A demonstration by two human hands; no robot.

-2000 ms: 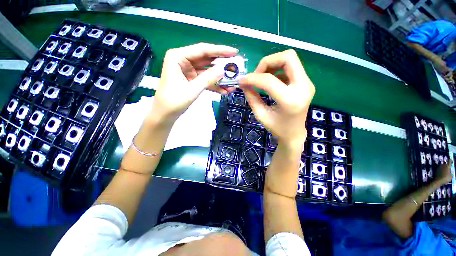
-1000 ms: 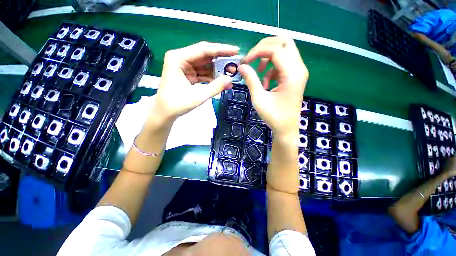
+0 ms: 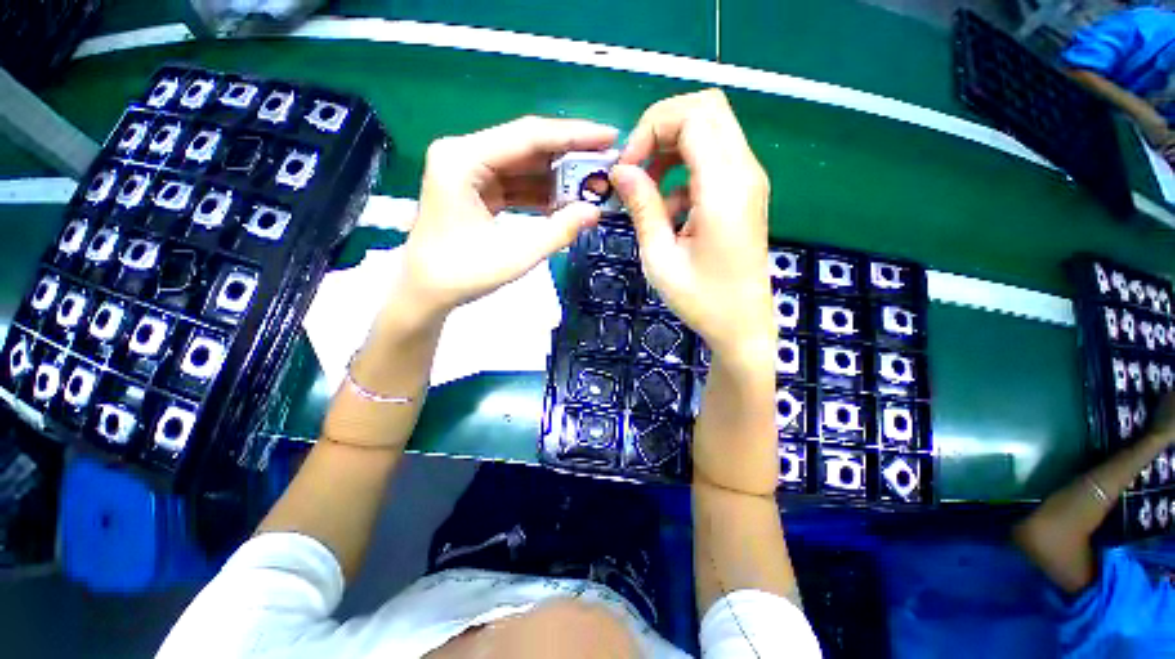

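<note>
A silver-white square housing with a round dark-rimmed centre is held up over the back edge of the work tray. My left hand grips it from the left between thumb and fingers. My right hand touches its right side with thumb and index fingertip pinched together; whether a small piece is between them cannot be told. The black work tray lies below, partly hidden by my right hand and forearm. Its right columns hold silver parts, and the visible left pockets hold none.
Stacked blister trays with silver parts stand at the left. White paper sheets lie between the stack and the work tray. A neighbour's tray and a person's arm are at far right. Another black tray and a blue sleeve are at upper right.
My right hand has moved in closer to the housing, its fingers now pinched at the right side. The housing looks slightly tilted compared with before. The view has shifted a little.
</note>
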